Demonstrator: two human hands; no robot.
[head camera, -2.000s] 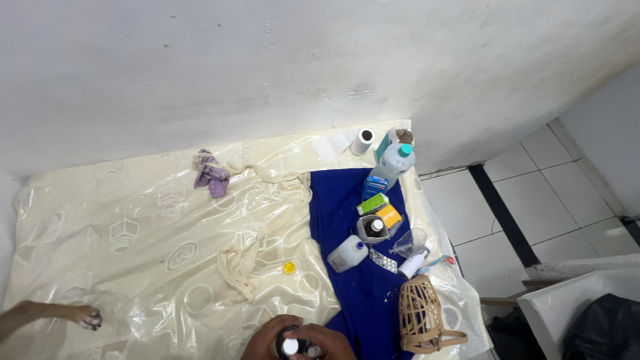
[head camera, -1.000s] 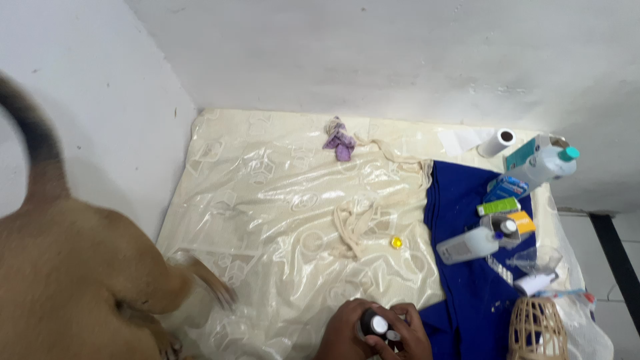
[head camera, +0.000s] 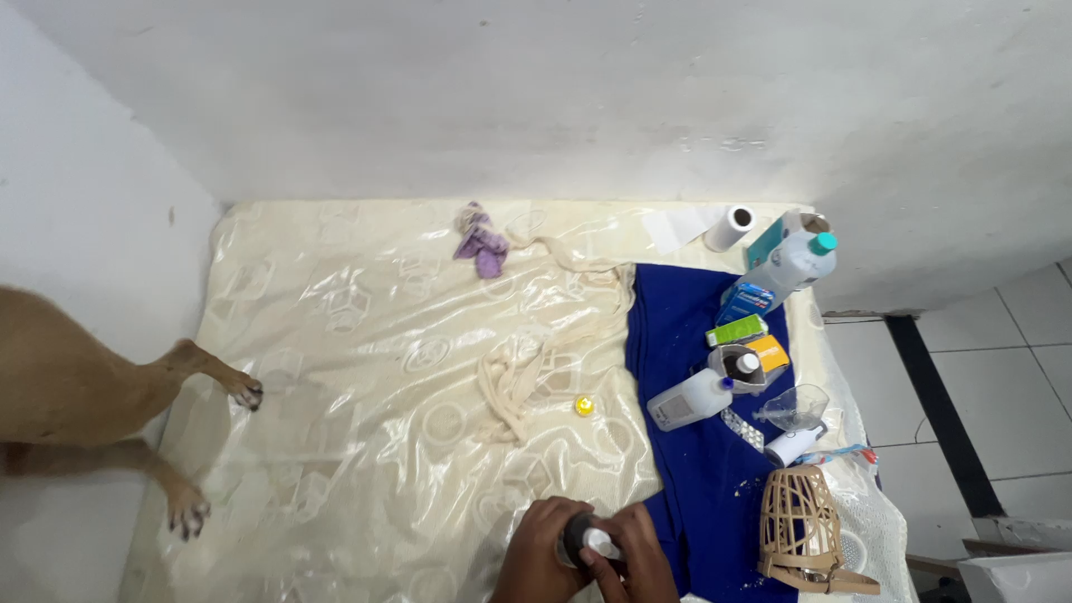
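Observation:
At the bottom centre, my left hand (head camera: 540, 544) is closed around a small dark bottle (head camera: 576, 536) with a white top. My right hand (head camera: 632, 548) holds its fingers and thumb at a white cap or nozzle (head camera: 597, 540) on the bottle's right side; whether this is attached cannot be told. Above the hands a small yellow cap (head camera: 584, 405) lies on the plastic-covered surface, beside a crumpled cream cloth strip (head camera: 509, 385). To the right, a blue cloth (head camera: 703, 511) bears a translucent bottle with a blue cap (head camera: 691, 400) and a small cup holding a white-capped dark bottle (head camera: 741, 368).
A dog's hindquarters and legs (head camera: 75, 368) are at left. A basket muzzle (head camera: 801, 523) lies lower right. Further up are a large teal-capped bottle (head camera: 791, 268), small boxes (head camera: 737, 330), a white roll (head camera: 730, 229) and a purple cloth (head camera: 486, 247). A wall (head camera: 469, 100) stands behind.
The dog, with only a paw showing two seconds ago, came far into view at left and now stands further left than one second ago. My hands stay together at the dark bottle. The view has shifted.

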